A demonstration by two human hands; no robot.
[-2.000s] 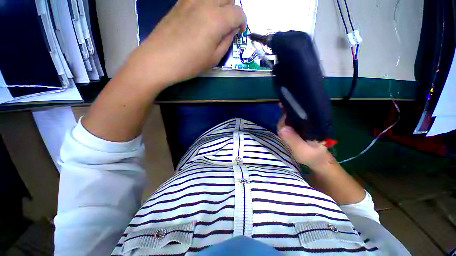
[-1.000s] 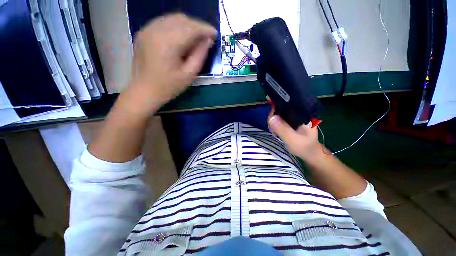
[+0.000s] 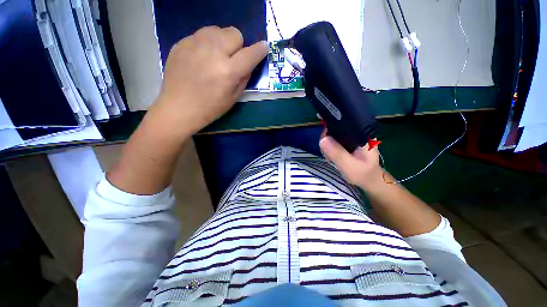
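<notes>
The black soldering gun (image 3: 336, 84) is in my right hand (image 3: 355, 162), its tip pointing left at the green circuit board (image 3: 288, 84). The board lies near the front edge of a flat unit, between its dark panel (image 3: 210, 15) and its white half (image 3: 342, 18). Thin lead wires (image 3: 289, 77) curl over the board. My left hand (image 3: 210, 75) is above the dark panel, fingers curled, thumb and fingertip at the board's left edge beside the gun tip. Whether the fingertips pinch a wire is hidden. Solder wire (image 3: 460, 96) trails from the gun's rear.
Stacked units (image 3: 72, 66) stand at the left. A power cord with a white connector (image 3: 411, 42) lies on the beige mat (image 3: 444, 66) right of the unit. Another unit or stack (image 3: 537, 78) is at the right edge. The green bench edge (image 3: 258, 114) runs in front.
My left hand has moved left from the board, then back to its left edge. The gun has shifted slightly left, uncovering more of the board. The whole view has shifted a little.
</notes>
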